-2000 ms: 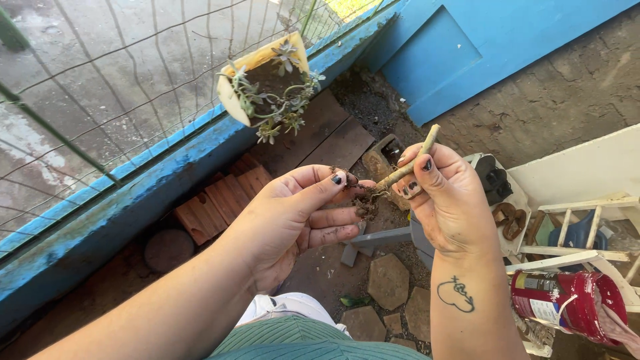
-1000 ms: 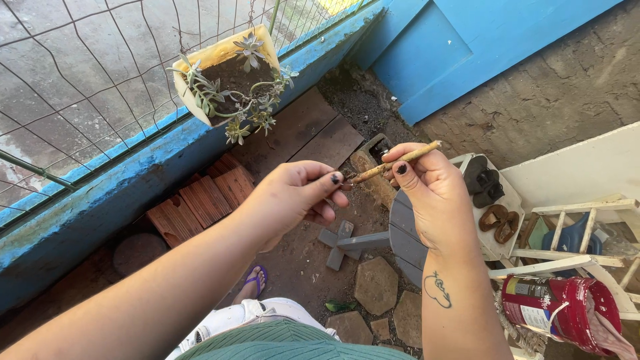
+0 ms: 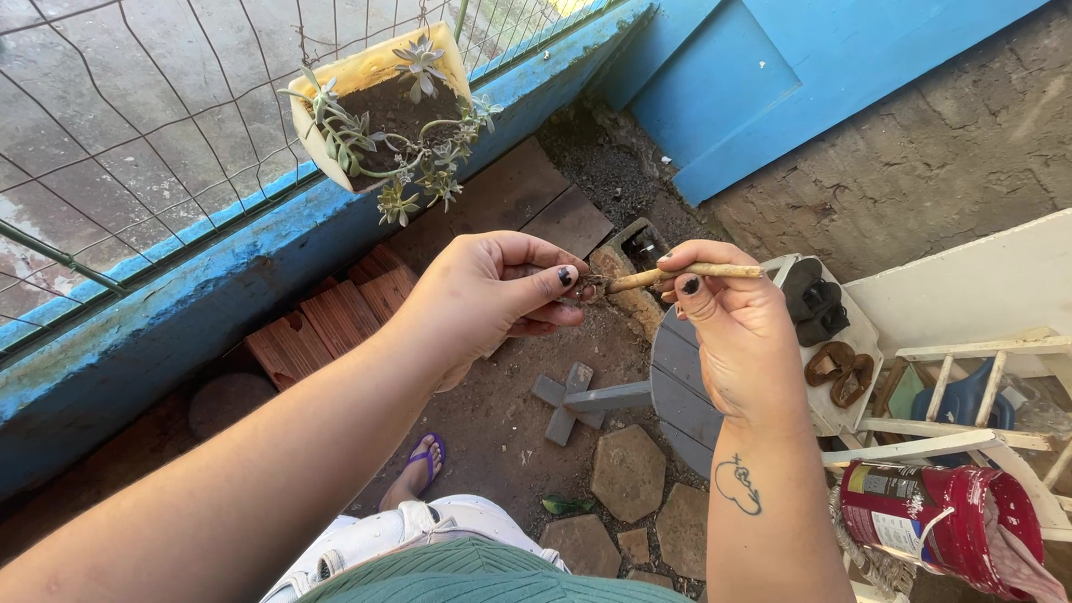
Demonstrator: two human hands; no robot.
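Note:
A pale plant cutting, a woody stem (image 3: 682, 274) with thin roots at its left end, lies nearly level between my hands. My right hand (image 3: 727, 322) pinches the stem between thumb and fingers, its right tip poking out past them. At the other end, the thumb and fingers of my left hand (image 3: 511, 293) are closed on the fine roots (image 3: 593, 287), which carry dark soil. Those fingers partly hide the roots. Beyond my left hand hangs a cream planter (image 3: 314, 142) of soil with a trailing succulent (image 3: 419, 159), touched by neither hand.
A wire fence (image 3: 167, 109) tops the blue wall (image 3: 209, 268) at left. Below are hollow clay bricks (image 3: 335, 318). A round grey table (image 3: 682, 394) stands under my right hand. At right are sandals (image 3: 839, 374), a white wooden rack (image 3: 942, 427) and a red bucket (image 3: 938, 519); hexagonal pavers (image 3: 628, 473) lie below.
Two seconds ago the stem pointed steeply up in my right hand; it has tipped to nearly level. My left fingers have drawn in around the roots. The view has shifted, with the planter now further left.

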